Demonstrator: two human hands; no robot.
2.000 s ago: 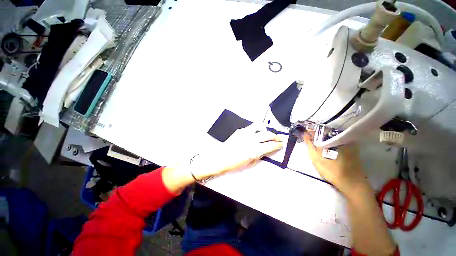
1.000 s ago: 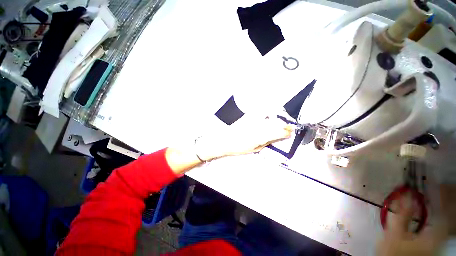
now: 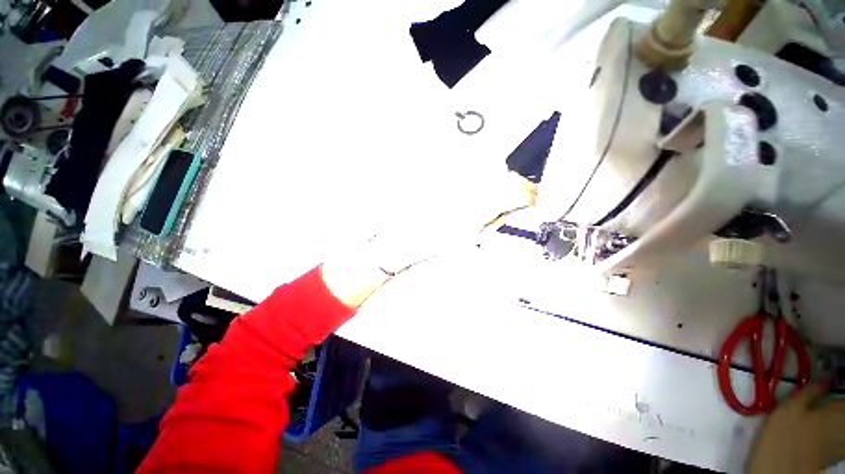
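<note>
The white sewing machine (image 3: 704,176) stands at right, its presser foot (image 3: 586,243) low over the table. A dark fabric piece (image 3: 535,148) lies behind and left of the foot. A narrow dark strip (image 3: 521,234) reaches the foot from the left. My left hand (image 3: 491,208) lies flat left of the foot, washed out by glare; whether it grips fabric cannot be told. My right hand (image 3: 799,435) is blurred and cut off at the lower right edge, beside the red-handled scissors (image 3: 762,366); its fingers and any hold are unclear.
Dark sewn pieces (image 3: 454,42) and a metal ring (image 3: 470,122) lie farther back on the white table (image 3: 306,185). At left are a phone (image 3: 170,192) and stacked white and black strips (image 3: 125,162). A blue bin (image 3: 320,393) stands below the table edge.
My right hand has left the presser foot and moved over the scissors to the lower right edge. My left hand has shifted back. The dark-bordered corner before the foot and the separate dark patch at left no longer show.
</note>
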